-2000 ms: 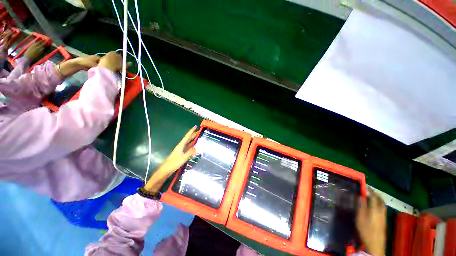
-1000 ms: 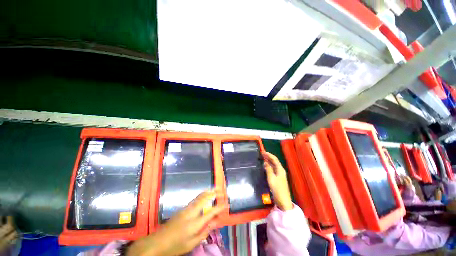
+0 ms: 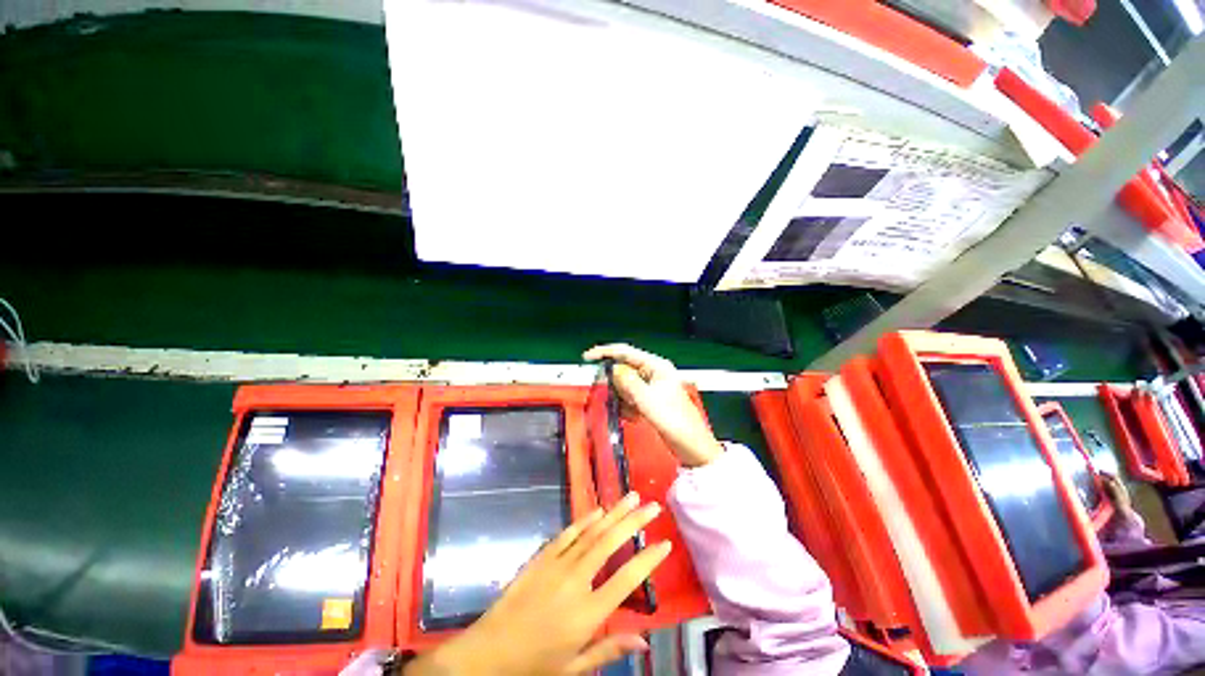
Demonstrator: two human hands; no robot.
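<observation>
Three red foam trays stand side by side on the green bench. The left tablet (image 3: pixel 293 528) and the middle tablet (image 3: pixel 494 508) lie flat in their trays, with lamp reflections on dark glass. The right tablet (image 3: pixel 621 456) is tilted up edge-on out of its red tray (image 3: pixel 677 581). My right hand (image 3: pixel 654 400) grips its top end. My left hand (image 3: pixel 562 601) is spread, fingers apart, over the lower part of the right tablet and the middle tray's edge; whether its fingertips touch the tablet is unclear.
Stacked red trays (image 3: pixel 859 515) lean at the right, one holding a tablet (image 3: pixel 1011 475). A blank white sheet (image 3: pixel 582 132) and an instruction sheet (image 3: pixel 879 205) hang above from the shelf. Another person's hand (image 3: pixel 1118 502) shows at the far right.
The right tablet has gone from lying flat to standing edge-on. My right hand has moved from its side to its top end. My left hand has shifted right and its fingers have spread.
</observation>
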